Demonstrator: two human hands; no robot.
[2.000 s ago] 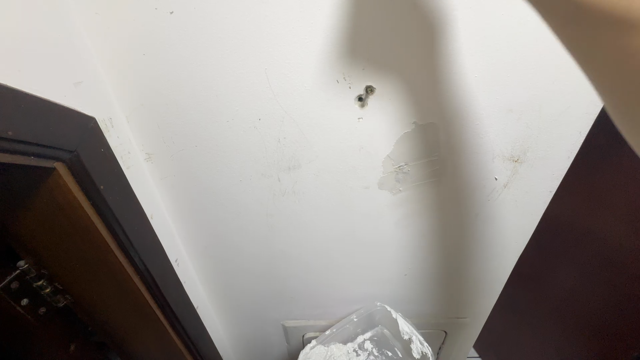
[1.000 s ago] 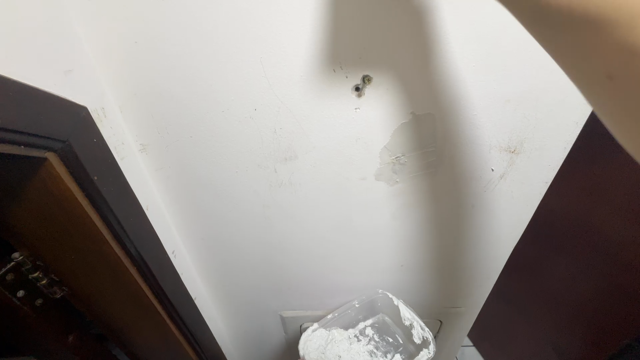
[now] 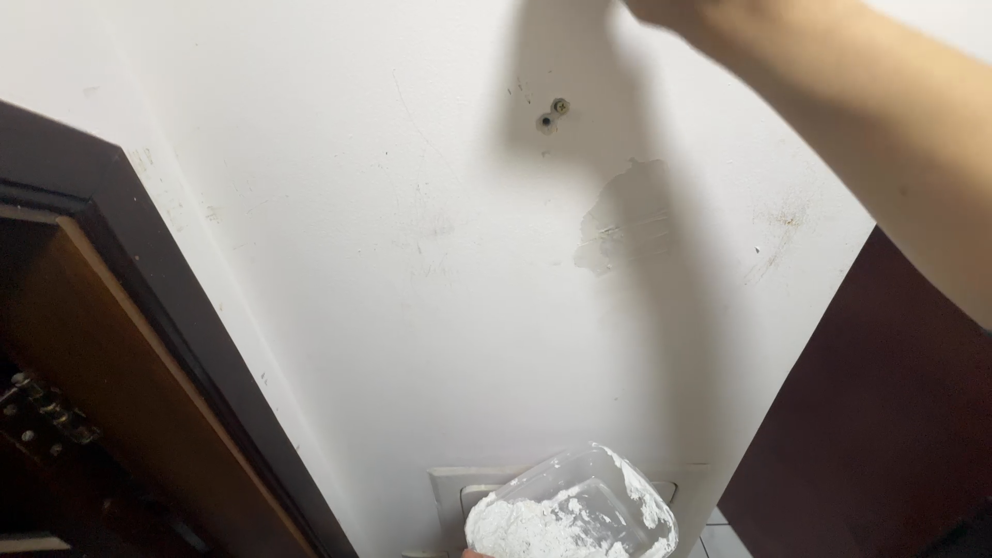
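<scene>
From the upper right my right forearm reaches across a white wall point(image 3: 349, 325); only the edge of my right hand point(image 3: 659, 9) shows at the top, and whatever it holds is hidden. At the bottom, a fingertip of my left hand point(image 3: 474, 553) touches the rim of a clear plastic tub point(image 3: 573, 504) holding white paste point(image 3: 519, 531). The wall has two small holes side by side, one with a screw in it point(image 3: 561, 106). Below and right of them is a smooth greyish patch of filler point(image 3: 628, 217). The arm's shadow crosses the patch.
A dark door frame point(image 3: 178, 271) with a brown door and a metal hinge point(image 3: 58, 411) stands at the left. Behind the tub is a white switch or socket plate point(image 3: 449, 484). A dark red-brown panel point(image 3: 852, 387) fills the lower right, beside pale floor tiles point(image 3: 721, 535).
My right forearm reaches farther left into view along the top, and its shadow has shifted on the wall. The tub stays low in the view.
</scene>
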